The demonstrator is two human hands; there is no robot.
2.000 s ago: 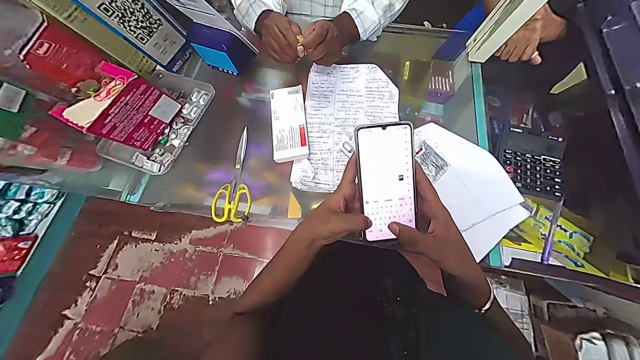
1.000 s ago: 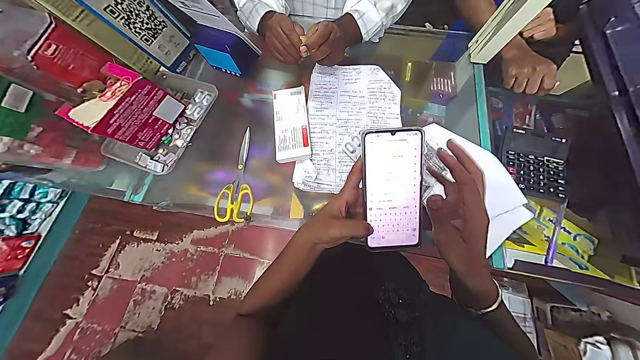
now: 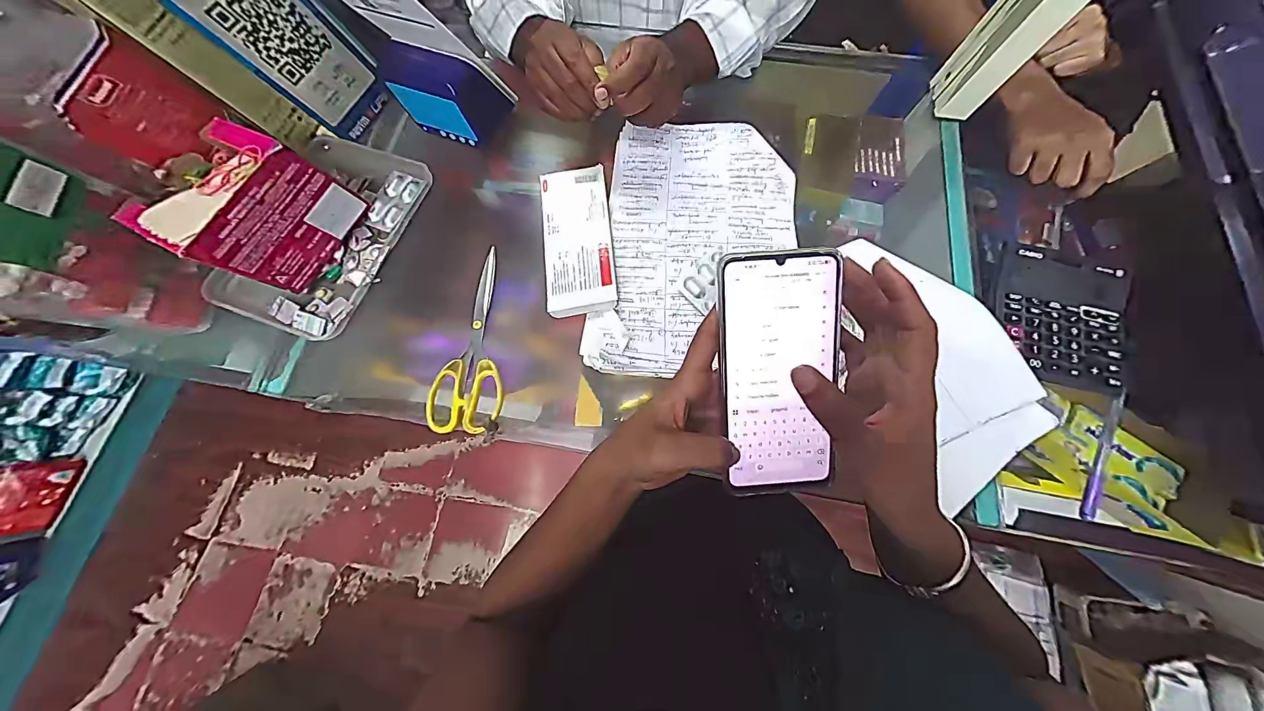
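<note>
A smartphone [image 3: 778,365] with a lit screen and an on-screen keyboard is upright in my left hand [image 3: 671,425], whose thumb lies at the lower left of the screen. My right hand [image 3: 884,395] is at the phone's right side with fingers spread and the thumb over the screen; whether its fingers support the phone is hidden. Behind the phone lie handwritten sheets [image 3: 691,197], a blister pack of tablets [image 3: 699,286] and blank white paper [image 3: 973,365]. A white medicine box [image 3: 578,242] rests at the sheets' left edge. Yellow-handled scissors [image 3: 472,360] lie farther left on the glass counter [image 3: 415,336].
Across the counter are a person's hands [image 3: 607,74] holding something small and yellowish, and another person's hand [image 3: 1062,143] at the right. A Casio calculator [image 3: 1062,316] and purple pen [image 3: 1101,464] lie right. A plastic tray [image 3: 370,267] of small packs and a QR-code stand [image 3: 286,49] are left.
My right thumb has moved from the phone's lower edge, where it was two seconds ago, away from the screen and now back over it. The other person's hand at the right has come farther onto the counter.
</note>
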